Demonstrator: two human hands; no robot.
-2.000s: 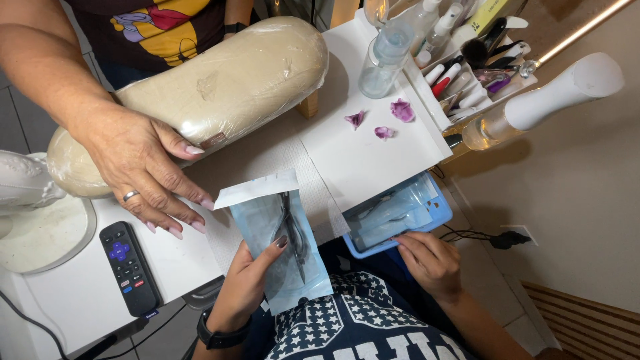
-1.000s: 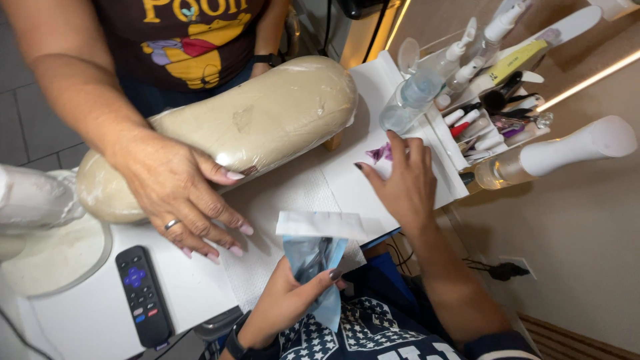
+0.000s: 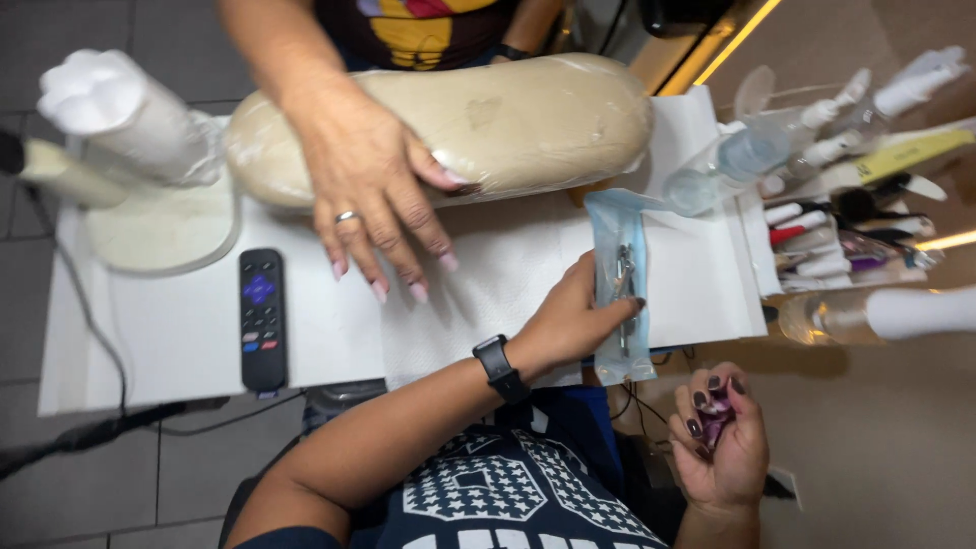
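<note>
My left hand point(image 3: 568, 316), with a black watch point(image 3: 500, 369) on its wrist, holds a clear-and-blue pouch point(image 3: 610, 229) over the right part of the white table. Metal tools point(image 3: 625, 293) lie inside the pouch, partly behind my thumb. My right hand point(image 3: 720, 446) is palm up off the table's front edge, its fingers curled around crumpled purple pieces point(image 3: 714, 423). Another person's hand point(image 3: 377, 194), wearing a ring, rests by a beige, plastic-wrapped armrest cushion point(image 3: 534, 114), its fingers spread over a white paper towel point(image 3: 473, 259).
A black remote control point(image 3: 262, 320) and a round white base point(image 3: 164, 229) are at the left of the table point(image 3: 328, 335). A pump bottle point(image 3: 694, 187), an organizer of brushes and tools point(image 3: 823, 267) and a spray bottle point(image 3: 816, 316) stand at the right. Cables hang below.
My left hand has moved the pouch up and to the right over the table. The purple pieces, on the table two seconds ago, are now in my right hand, which has drawn back off the edge.
</note>
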